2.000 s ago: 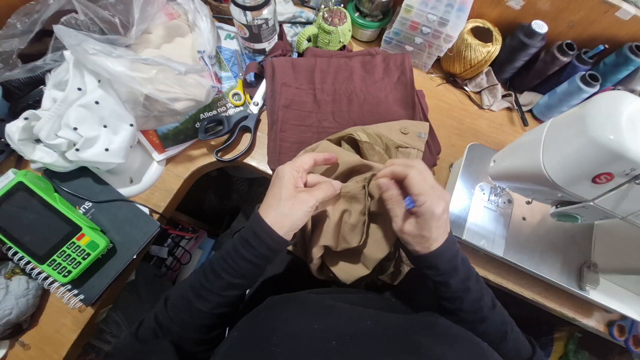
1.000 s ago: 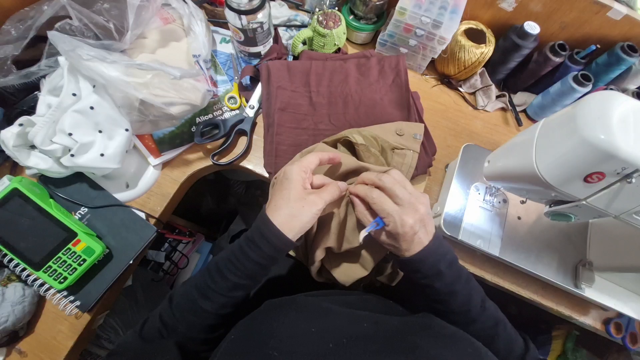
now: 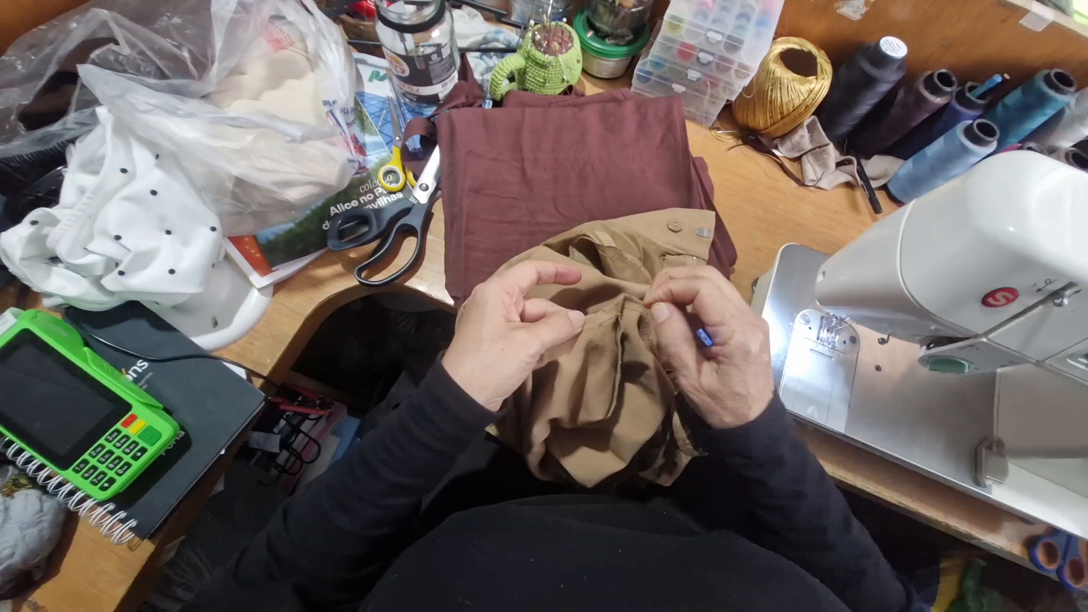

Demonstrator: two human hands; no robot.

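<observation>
A tan cloth garment with a button and a metal hook at its waistband lies over my lap and the table edge, partly on folded maroon fabric. My right hand pinches the tan cloth near a seam, and a small blue tool, perhaps a seam ripper, pokes out between its fingers. Over the garment's left side is my left hand, thumb and index finger apart; whether it holds a thread cannot be made out. Its lower fingers are partly hidden.
A white sewing machine stands at right, near thread cones. Black-handled scissors lie left of the maroon fabric. Further left are a plastic bag, polka-dot cloth and a green card terminal. A pincushion sits behind.
My hands, close together at the cloth one second ago, are now apart, with the right one further right. The blue tool's tip, which showed below the right hand, now shows only between its fingers.
</observation>
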